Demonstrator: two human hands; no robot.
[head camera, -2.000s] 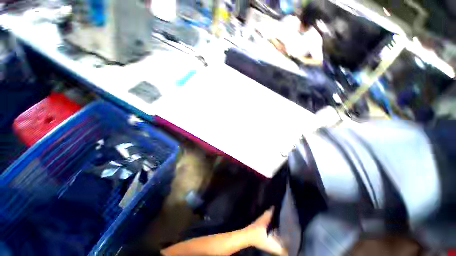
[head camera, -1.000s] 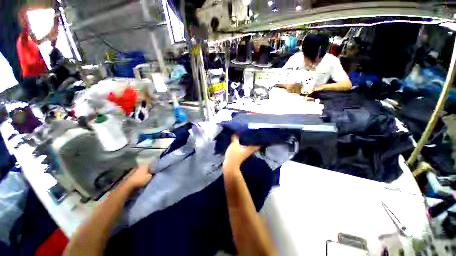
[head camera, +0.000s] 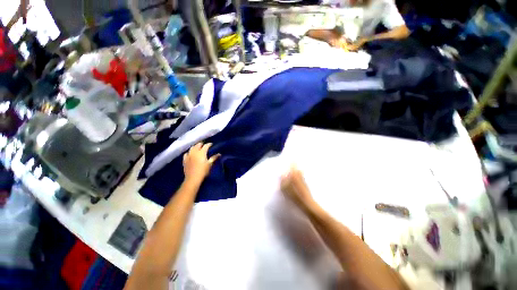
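Observation:
A large navy garment panel (head camera: 266, 113) with pale-backed parts (head camera: 195, 133) lies in loose folds across the left and back of the white table (head camera: 238, 243). My left hand (head camera: 198, 161) rests on the near part of the navy cloth with fingers spread; whether it grips the cloth is unclear. My right hand (head camera: 293, 184) is over the white table, right of the cloth and apart from it. It is blurred, its fingers look curled, and I cannot tell if it holds anything.
A grey machine part (head camera: 82, 158) with a white thread cone (head camera: 90, 120) stands at the left. A sewing machine head (head camera: 442, 238) is at the lower right. Dark cloth (head camera: 397, 107) is piled at the back right. A person's arm (head camera: 385, 35) is beyond. A grey patch (head camera: 128, 233) lies near the left edge.
The navy and pale cloth has been laid down farther back on the table. My right hand has left it and moved right and nearer. My left hand has moved onto the cloth's near part.

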